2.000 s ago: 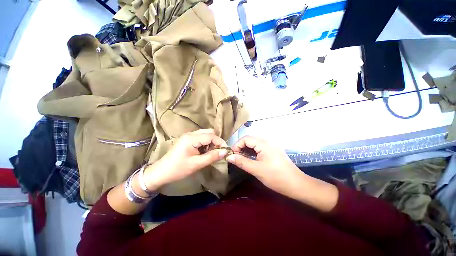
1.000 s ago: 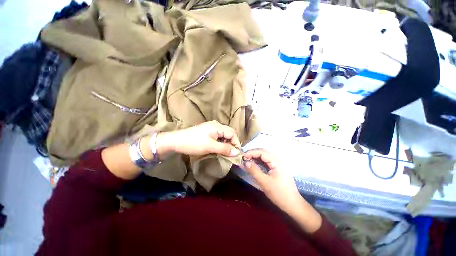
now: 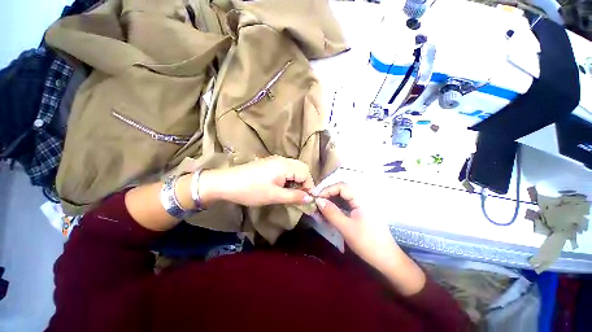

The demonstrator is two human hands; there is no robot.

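Note:
A khaki jacket (image 3: 259, 110) with slanted silvery zippers lies left of the sewing machine and down over the lap. My left hand (image 3: 279, 181) pinches a small folded edge of its fabric between thumb and fingers. My right hand (image 3: 342, 206) pinches the same edge from the right, with the fingertips of both hands almost touching. The pinched edge is tiny and mostly hidden by the fingers.
The white sewing machine (image 3: 474, 58) stands at the upper right, with a black cloth band (image 3: 552, 84) over it. Thread snips (image 3: 428, 159) lie right of my hands. Tan scraps (image 3: 559, 217) lie at far right, a measuring strip (image 3: 454, 246) along the front edge. Plaid garments (image 3: 55, 97) lie far left.
The view has shifted, so the machine and scraps show more fully. The left forearm lies flatter across the jacket than two seconds ago. Both hands still pinch the fabric edge.

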